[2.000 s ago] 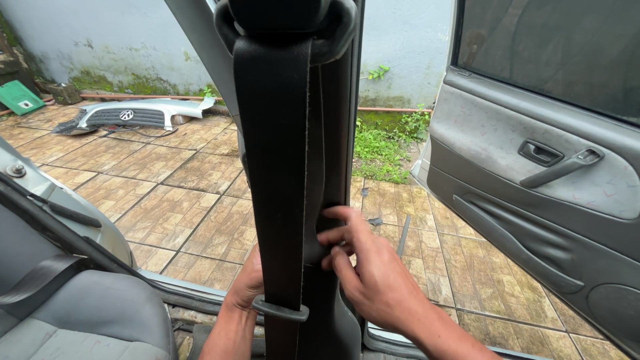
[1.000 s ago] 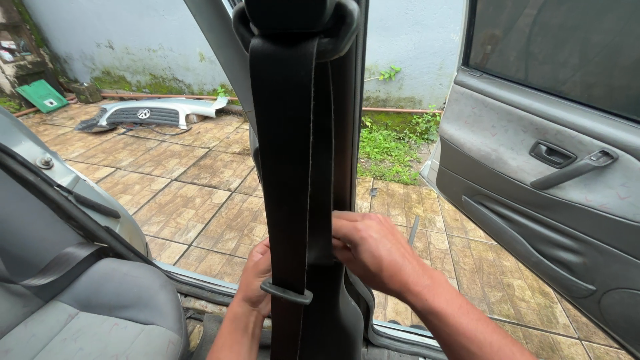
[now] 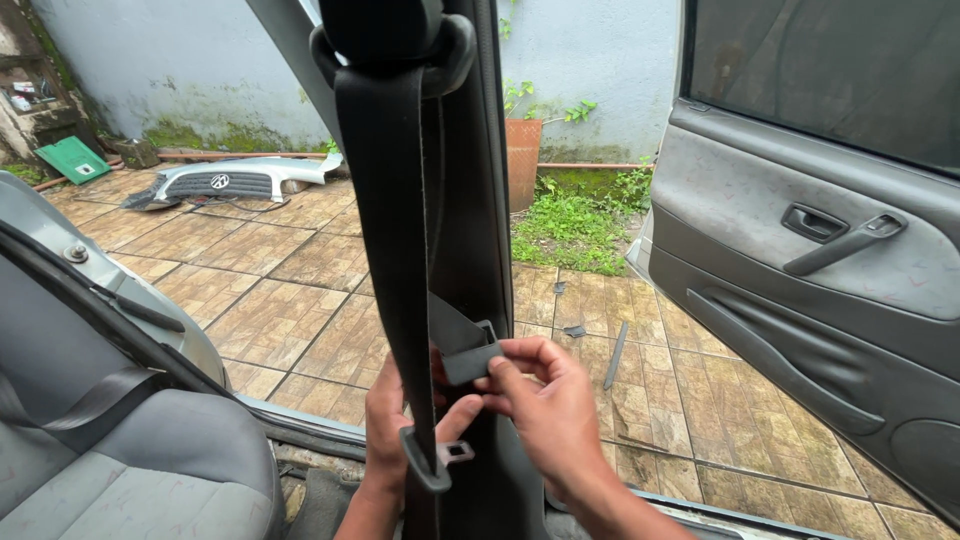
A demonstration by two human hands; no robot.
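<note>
A black seat belt strap (image 3: 386, 225) hangs from the belt guide ring (image 3: 450, 56) along the car's dark pillar trim (image 3: 472, 225). Pinched between the thumb and fingers of my right hand (image 3: 551, 405) is a dark plastic belt guide cover (image 3: 472, 360) with a slot, and webbing runs into it. My left hand (image 3: 390, 420) is behind the strap, its thumb or a finger pointing toward the cover; the strap hides most of its grip. Below the fingers, the belt's metal latch tongue (image 3: 454, 451) with its black plastic part (image 3: 425, 459) sits on the strap.
An open car door (image 3: 765, 217) with grey fabric trim stands at the right. A grey car seat (image 3: 150, 465) is at lower left. Outside, a detached front grille panel (image 3: 225, 184) lies on the tiled floor (image 3: 300, 262), with a thin dark strip (image 3: 616, 355) nearer the door.
The plastic cover, not visible before, now shows in my right hand, turned out from the pillar. The metal latch tongue has come into sight below it.
</note>
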